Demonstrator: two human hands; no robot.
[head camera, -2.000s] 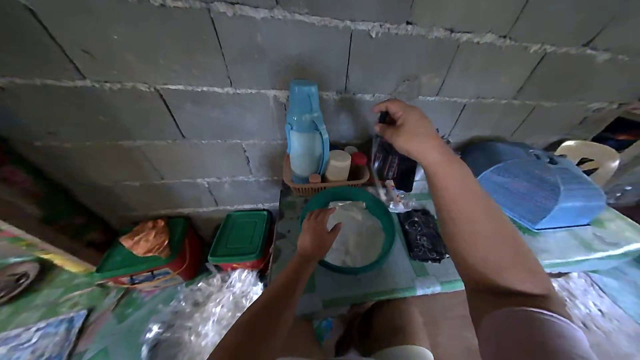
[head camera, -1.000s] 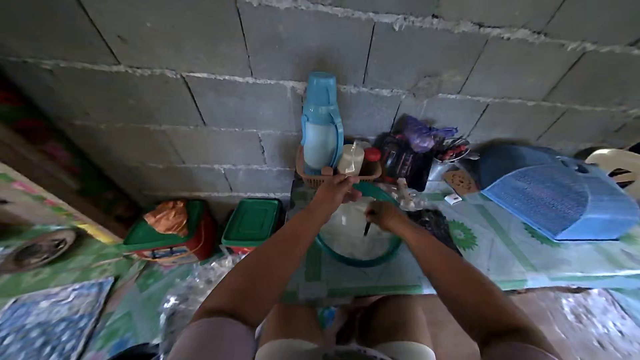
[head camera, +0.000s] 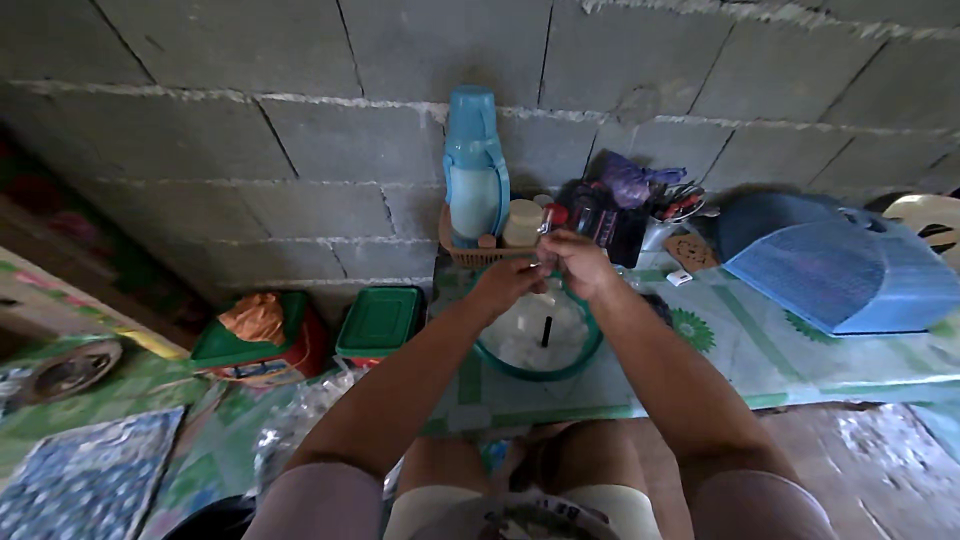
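Observation:
My left hand (head camera: 510, 283) and my right hand (head camera: 571, 259) are close together above the far side of a teal plastic basin (head camera: 536, 373). Between them they pinch a small clear plastic bag (head camera: 549, 229). White contents (head camera: 517, 330), too blurred to name surely, fill much of the basin. A short black handle (head camera: 547, 331) sticks up from them; what it belongs to is hidden. Just behind my hands a blue thermos jug (head camera: 474, 176) stands upright in a brown plastic basket (head camera: 472, 259) beside lidded jars (head camera: 523, 219).
To the right are a blue mesh food cover (head camera: 840, 262), a cup of utensils (head camera: 658, 231), a purple plastic bag (head camera: 628, 180) and a small white object (head camera: 679, 278) on the patterned tablecloth (head camera: 757, 360). Green-lidded containers (head camera: 381, 321) stand at the left, near crumpled clear plastic (head camera: 300, 420).
My right hand has come from the black package behind the basin to beside my left hand. The black handle, held by my right hand a second ago, now stands free in the basin.

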